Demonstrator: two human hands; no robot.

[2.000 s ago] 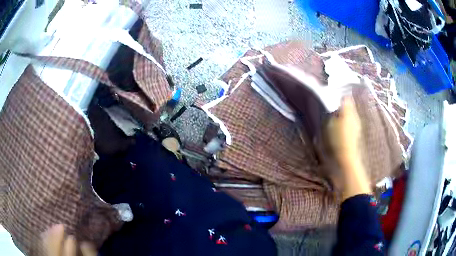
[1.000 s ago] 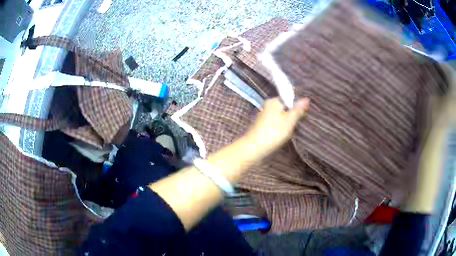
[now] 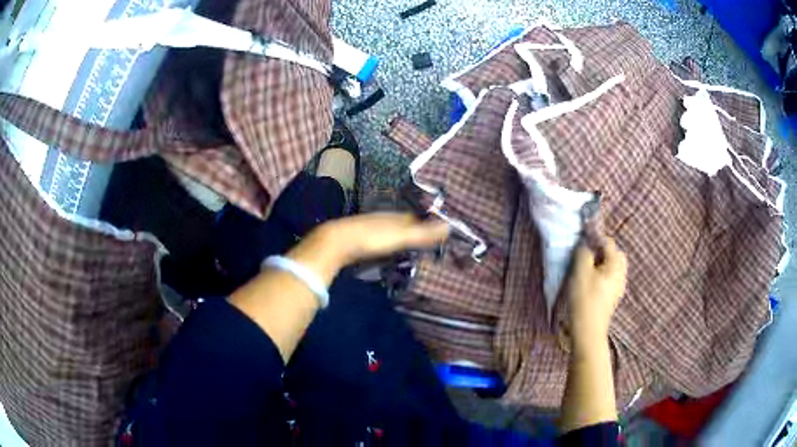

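Note:
Brown-red plaid garment panels (image 3: 664, 236) with white edging lie heaped at the right, beside my lap. My right hand (image 3: 598, 275) pinches an edge of a panel in the pile, by a white piece (image 3: 559, 229). My left hand (image 3: 376, 240) is over the left side of the pile, blurred, its fingers extended and holding nothing that I can see. Another plaid panel (image 3: 70, 323) hangs over the table at the left. A plaid strip (image 3: 87, 135) crosses the table edge to a hanging plaid piece (image 3: 280, 105).
The white table (image 3: 26, 166) has printed ruler marks along its edge. A small blue bin (image 3: 469, 377) is under the pile. A red stool (image 3: 690, 412) is at lower right. A blue tub (image 3: 750, 35) is at upper right. Dark scraps lie on the speckled floor (image 3: 376, 39).
The panel that was raised across the right side is now down on the pile. My left hand has moved left off it; my right hand has moved left and now pinches cloth near the middle.

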